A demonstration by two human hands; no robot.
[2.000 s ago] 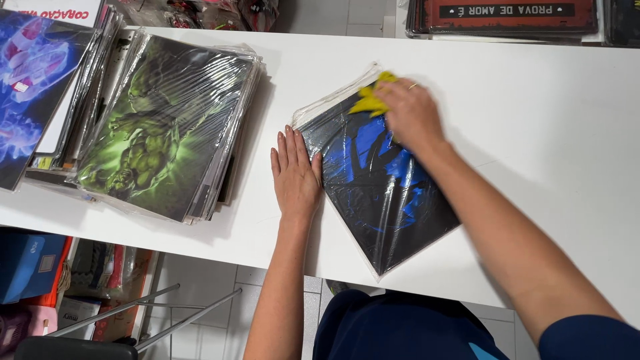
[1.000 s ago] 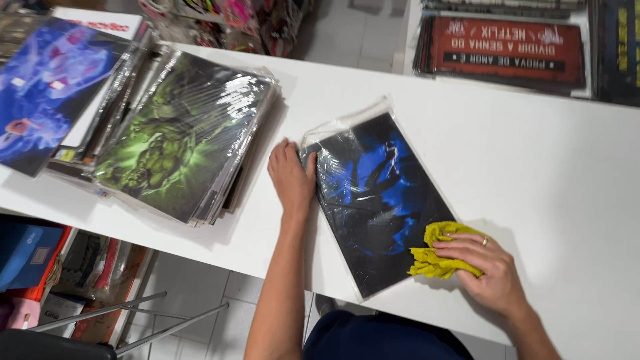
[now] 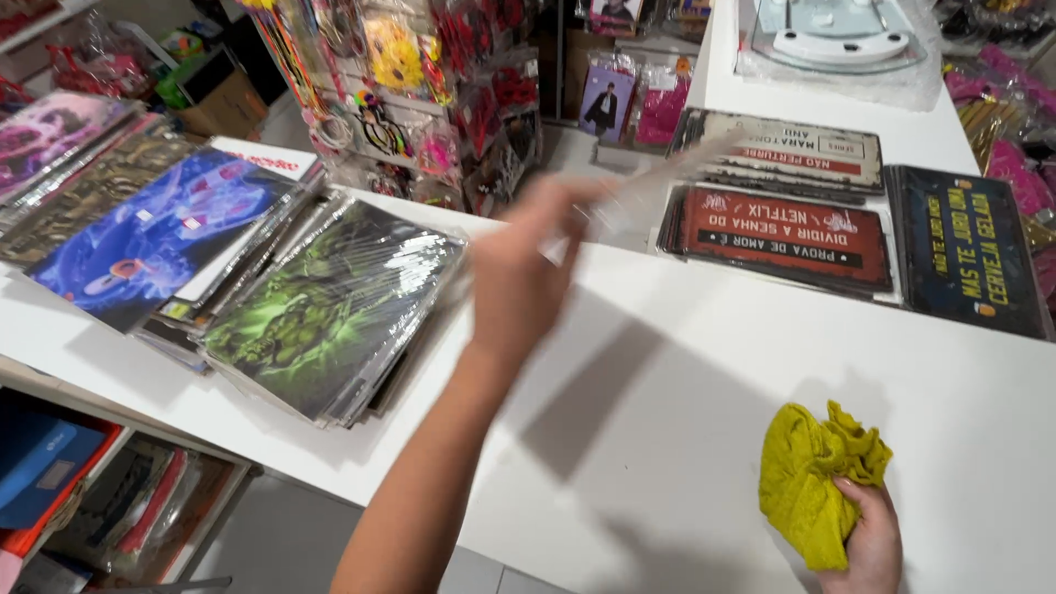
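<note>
My left hand is raised over the white table, pinching a thin plastic-wrapped sheet seen nearly edge-on. Hand and sheet are blurred by motion, and the sheet's face is hidden. At the lower right, my right hand grips a crumpled yellow cloth, thumb across its lower edge. Left of my left hand lies a stack of plastic-wrapped prints with a green muscular figure on top. A blue-and-purple print tops the pile beside it.
Across the table are piles of decorative signs in beige, red and dark blue. A glass scale lies behind them. Hanging packaged goods stand beyond the far edge. Open shelving sits below at left.
The wrapped dark print with blue figures no longer lies on the table. My left hand has risen off the table, holding a wrapped sheet. My right hand still grips the cloth. The view has tilted up.
</note>
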